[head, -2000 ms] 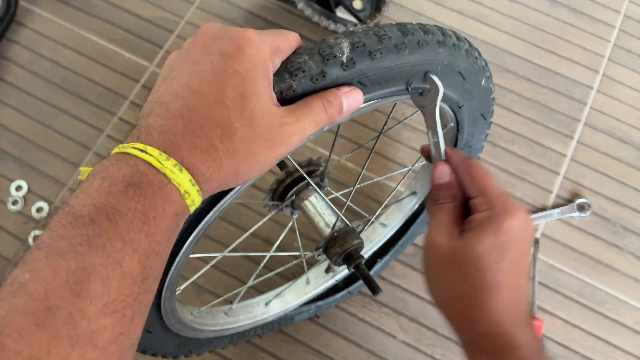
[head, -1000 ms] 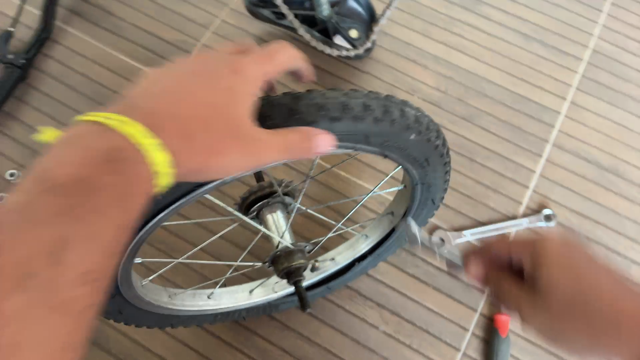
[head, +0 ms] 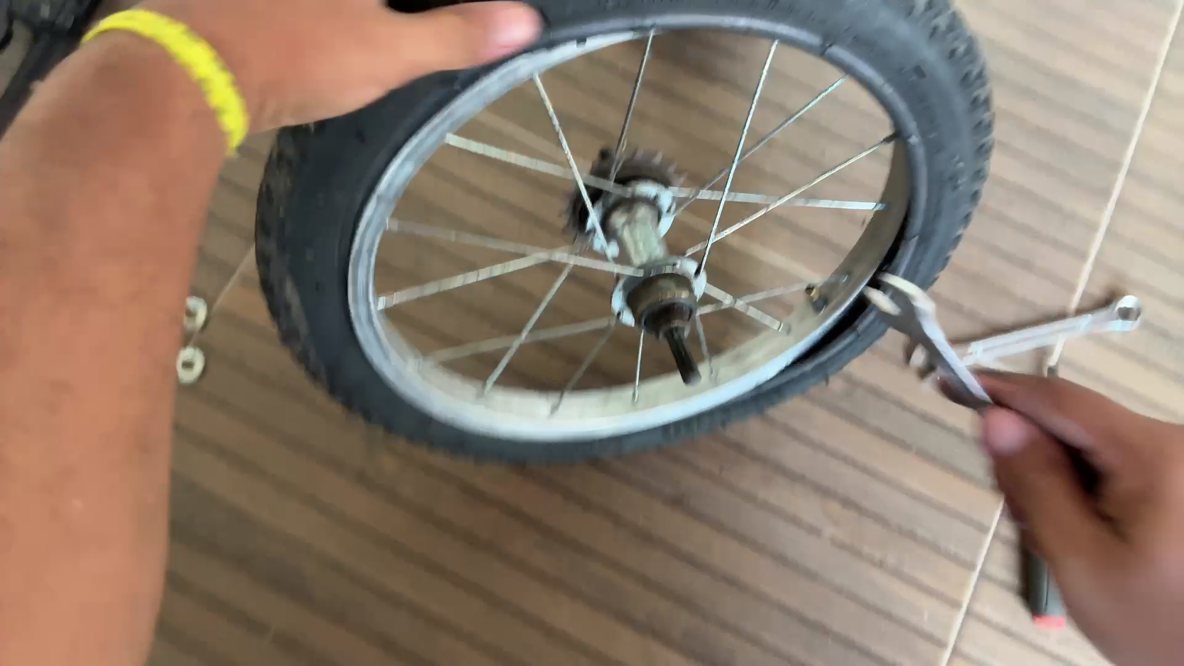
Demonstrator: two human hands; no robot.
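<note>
A small spoked bicycle wheel (head: 555,421) with a knobby black tire (head: 314,250) stands tilted over the floor. My left hand (head: 370,55) rests on the tire's upper left part, thumb along the sidewall; its other fingers are hidden by the frame's top edge. In my right hand (head: 1064,472) is an open-end wrench (head: 943,351), its jaw at the gap between rim and tire on the right. The valve (head: 816,296) shows on the rim close to that jaw. At the hub (head: 638,231) are a toothed sprocket (head: 629,171) and a threaded axle end (head: 683,359).
Another wrench (head: 1045,335) lies on the wood-look tiled floor (head: 555,555) beyond my right hand. A tool's dark handle with a red end (head: 1045,592) is partly behind that hand. Two washers or nuts (head: 191,364) lie beside my left forearm. Dark bicycle parts fill the top left corner.
The wrench in my right hand has gone from the tire's upper right, two seconds ago, down to the gap at its lower right. My left hand stays at the tire's upper left. The view has shifted.
</note>
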